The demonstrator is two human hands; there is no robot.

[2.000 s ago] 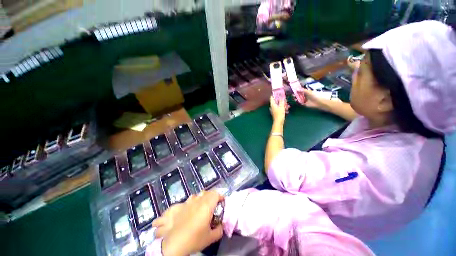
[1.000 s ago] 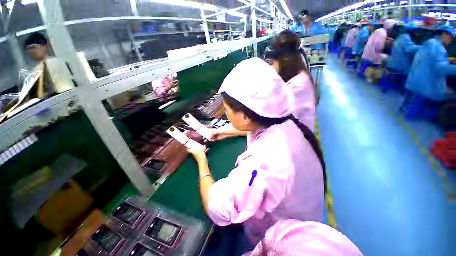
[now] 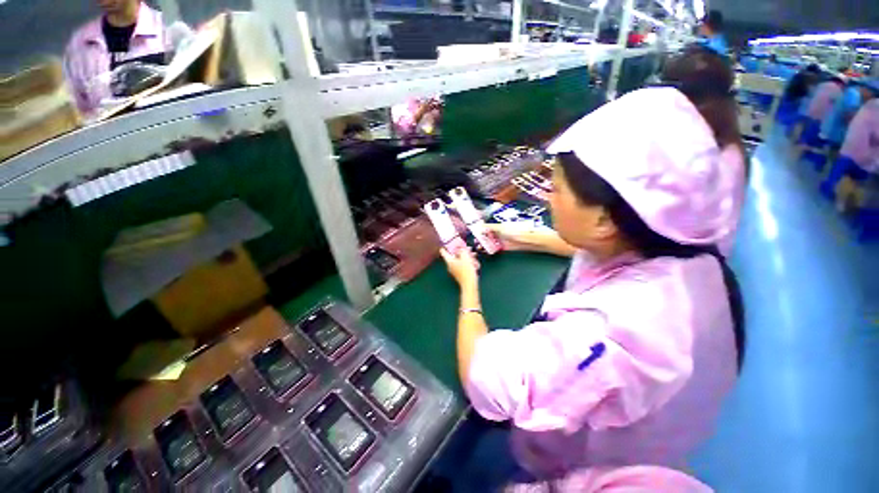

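Note:
A clear blister tray lies nearest in front of me at the lower left, cut off by the bottom edge. It holds two rows of closed flip phones with dark outer displays, such as the closed flip phone at its right end. Neither of my hands is in view. Only a bit of pink cloth shows at the bottom edge, right of the middle.
A person in a pink smock and cap sits to the right, holding two open flip phones. A metal post stands behind the tray. A yellow-brown box lies under a grey sheet.
My view swung right and up, then partly back left. The hand with a wristwatch seen over the tray two seconds ago is out of view. The neighbour still holds both open phones.

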